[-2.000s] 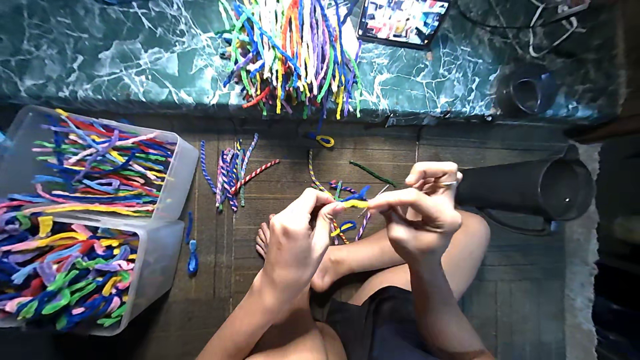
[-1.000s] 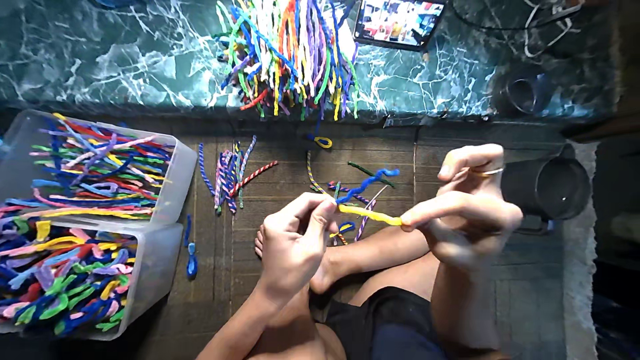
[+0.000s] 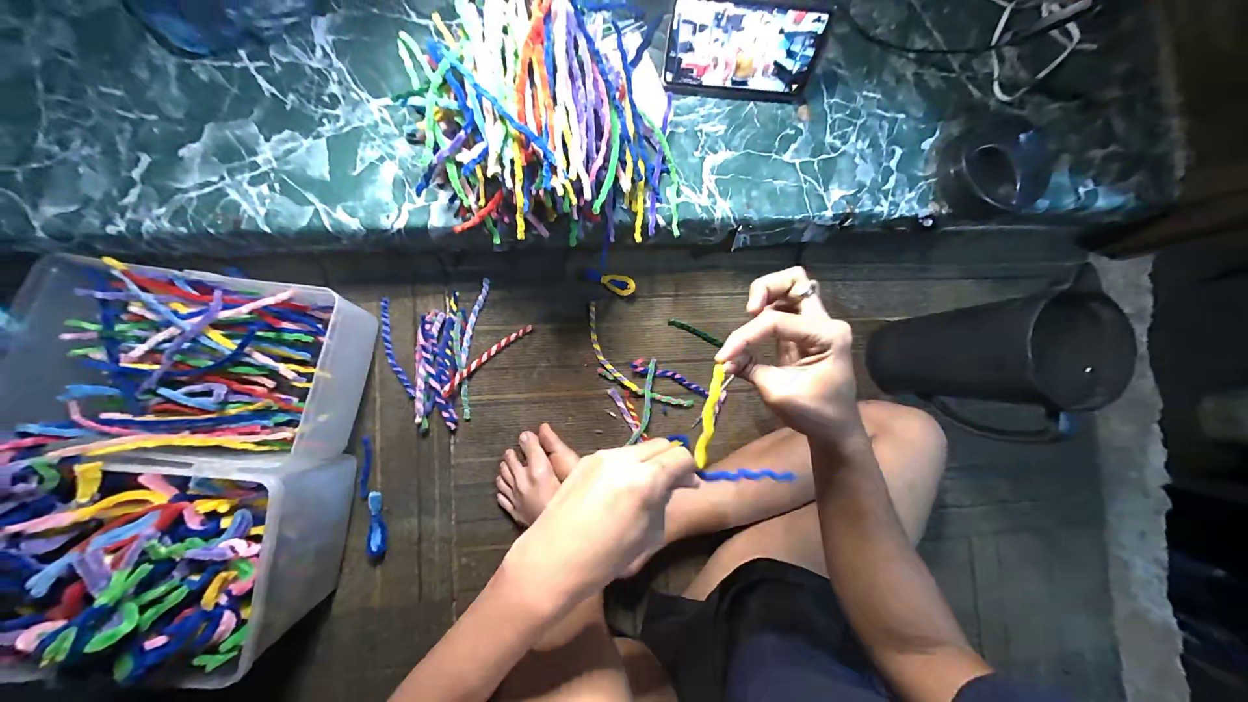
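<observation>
My left hand [image 3: 624, 497] pinches a yellow pipe cleaner [image 3: 709, 414] and a blue pipe cleaner [image 3: 749, 476] where they meet, above my legs. Up and to the right, my right hand [image 3: 799, 361] holds the upper end of the yellow one between thumb and fingertips, so it stands nearly upright. The wavy blue one sticks out to the right, its end free. Beyond my hands on the floor lie short twisted two-colour pieces [image 3: 646, 395], partly hidden by my left hand. More striped twisted pieces [image 3: 444, 361] lie in a group further left.
Two plastic bins [image 3: 353, 341] of colourful pipe cleaners stand at left. A blue looped piece [image 3: 376, 526] lies beside them. A pipe cleaner bundle [image 3: 546, 117] and a lit-screen device [image 3: 746, 49] rest on the green marbled ledge [image 3: 292, 175]. A dark pitcher [image 3: 975, 351] lies at right.
My right hand has moved up and back leftward, bringing the yellow pipe cleaner from nearly level to nearly upright. The blue one now points right instead of up and to the right.
</observation>
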